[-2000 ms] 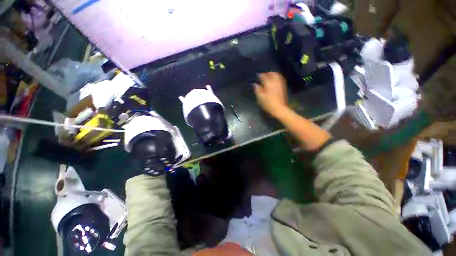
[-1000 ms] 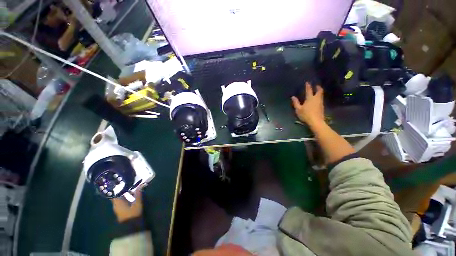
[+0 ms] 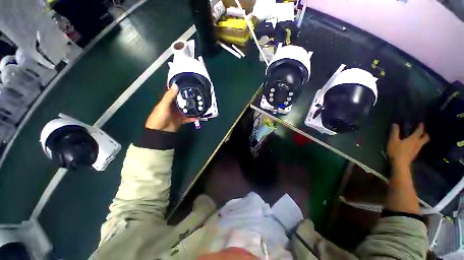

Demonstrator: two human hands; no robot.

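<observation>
A white dome camera (image 3: 189, 76) with a black lens ball and lit round lights stands on the green left bench. My left hand (image 3: 165, 111) grips its ball from the lower left, thumb on the edge. A tiny pink-purple piece (image 3: 198, 123) shows just below the ball. My right hand (image 3: 407, 147) is at the right on the dark bench, fingers spread around a small dark computer mouse (image 3: 407, 130), which blends into the dark surface. Two more dome cameras stand between my hands, one with lit dots (image 3: 290, 66) and one with a plain black ball (image 3: 351, 101).
Another dome camera (image 3: 71, 147) lies at the left, and part of one (image 3: 20, 241) shows at the lower left. A yellow parts box (image 3: 234, 30) is at the top. Black equipment (image 3: 453, 119) stands at the right edge. The bench edge (image 3: 325, 144) runs in front of me.
The view has swung left and down. My left hand, out of sight at first, now grips the left camera's ball. Its lights face more toward me. My right hand stays around the mouse.
</observation>
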